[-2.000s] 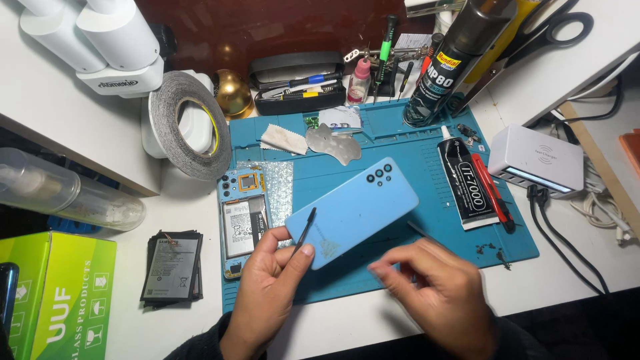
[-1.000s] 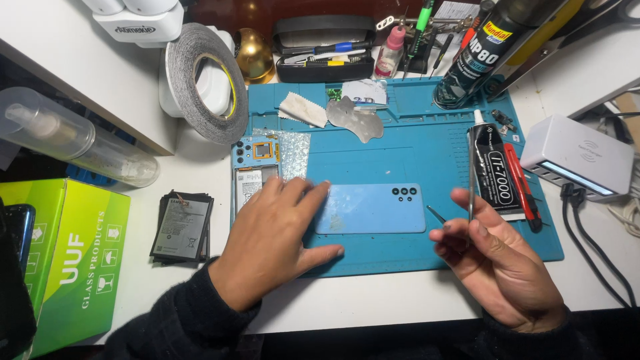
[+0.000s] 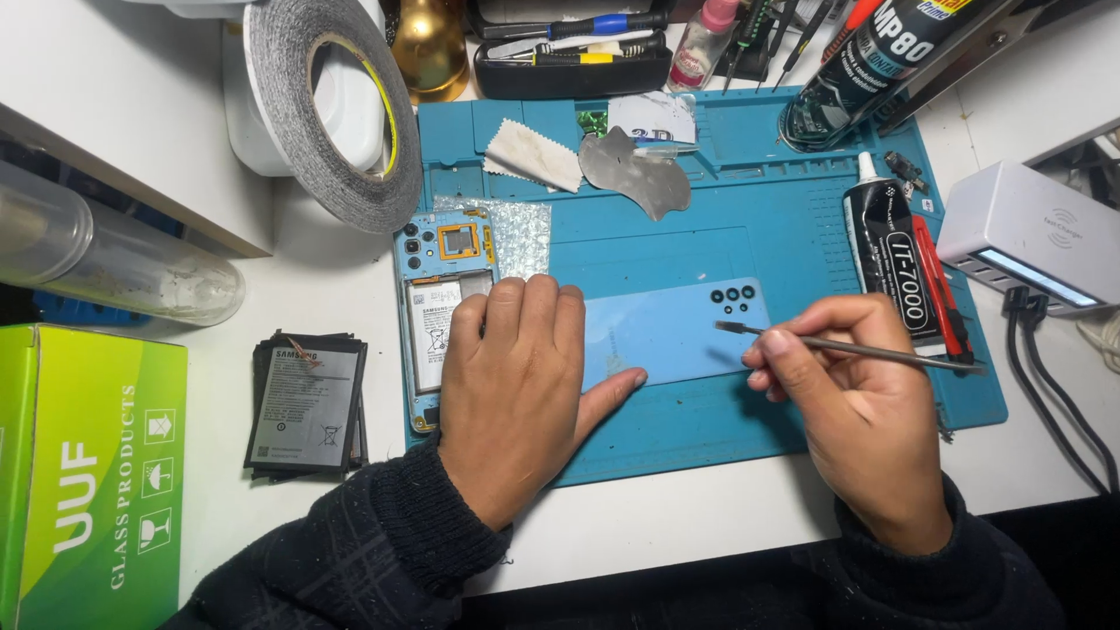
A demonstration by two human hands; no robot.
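Note:
A light blue phone back cover [image 3: 674,332] with several camera rings lies on the teal silicone work mat [image 3: 630,446]. My left hand [image 3: 521,376] rests palm down over the cover's left end, its thumb along the lower edge, and hides part of the opened phone [image 3: 437,306]. That phone shows its battery and lies at the mat's left side. Between the thumb and fingers of my right hand [image 3: 840,385] is a thin metal spudger [image 3: 849,348], its flat dark tip above the cover near the camera rings.
Left of the mat lies a stack of phone batteries [image 3: 306,407]. Behind are a cloth [image 3: 534,156], a thin metal sheet [image 3: 634,171] and a tool case [image 3: 573,74]. An adhesive tube [image 3: 888,254], red-handled tool [image 3: 941,289], spray can [image 3: 862,70] and charger [image 3: 1028,236] stand or lie right.
Two seconds ago my left hand held the cover raised together with a dark thin tool. The cover now lies on the mat, under my left hand, and the spudger is in my right hand.

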